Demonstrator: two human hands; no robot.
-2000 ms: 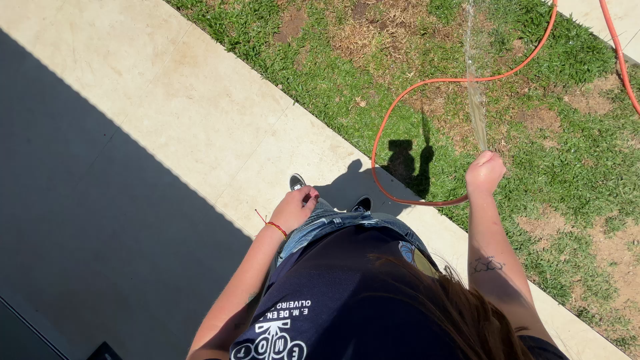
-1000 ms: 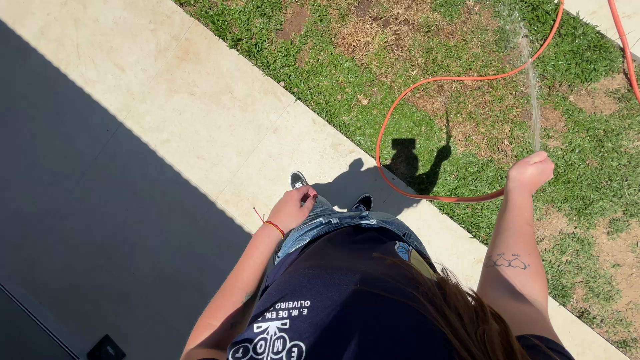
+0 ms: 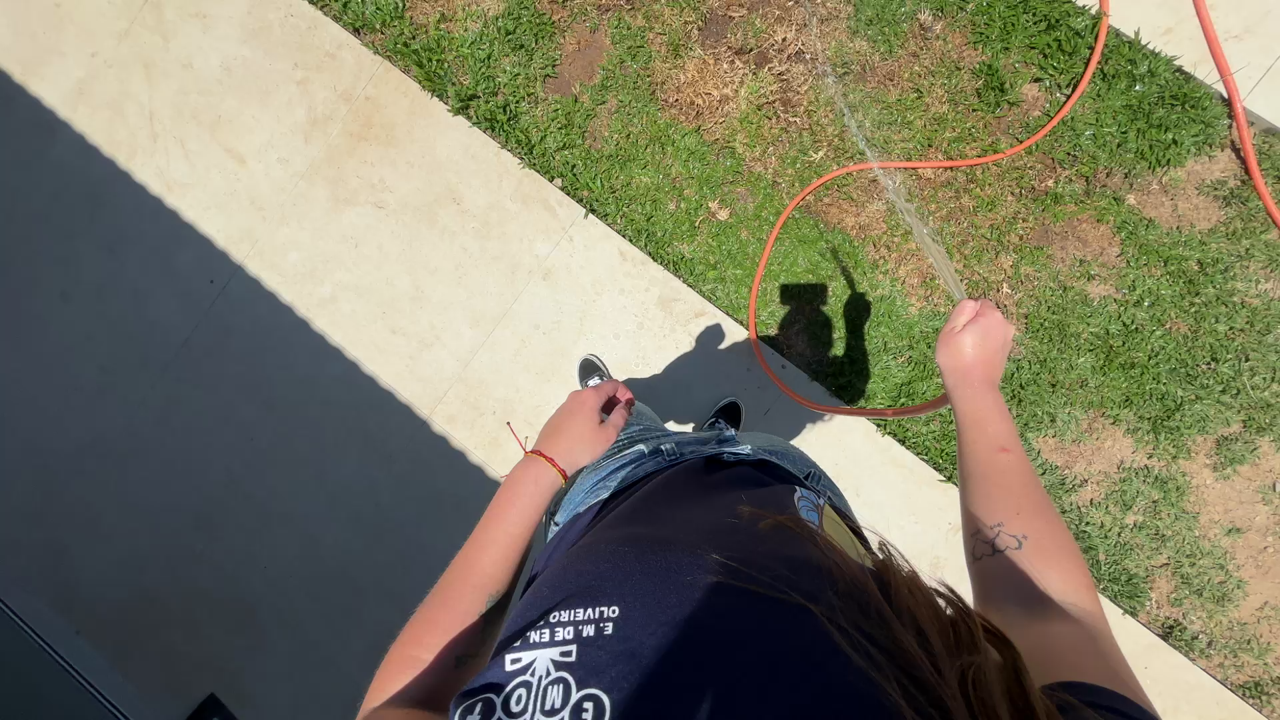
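Note:
An orange garden hose [image 3: 757, 290] curves over the grass and the pavement edge up to my right hand [image 3: 975, 345], which is closed around its end. From that fist a stream of water [image 3: 912, 215] sprays out over the lawn toward the top of the view. The hose's tip is hidden inside my fingers. My left hand [image 3: 585, 428], with a thin red cord bracelet [image 3: 547, 464] at the wrist, rests in front of my jeans, its fingers loosely curled. Whether it pinches anything cannot be made out.
Pale paving [image 3: 480, 250] runs diagonally beside the patchy lawn [image 3: 640, 150]. My shoes stand on the paving near its grass edge. Another length of orange hose [image 3: 1232, 100] lies at the upper right. Deep shade covers the paving on the left.
My right hand moved right, then back left, and the water stream now slants toward the upper left. The left hand has stayed at my waist.

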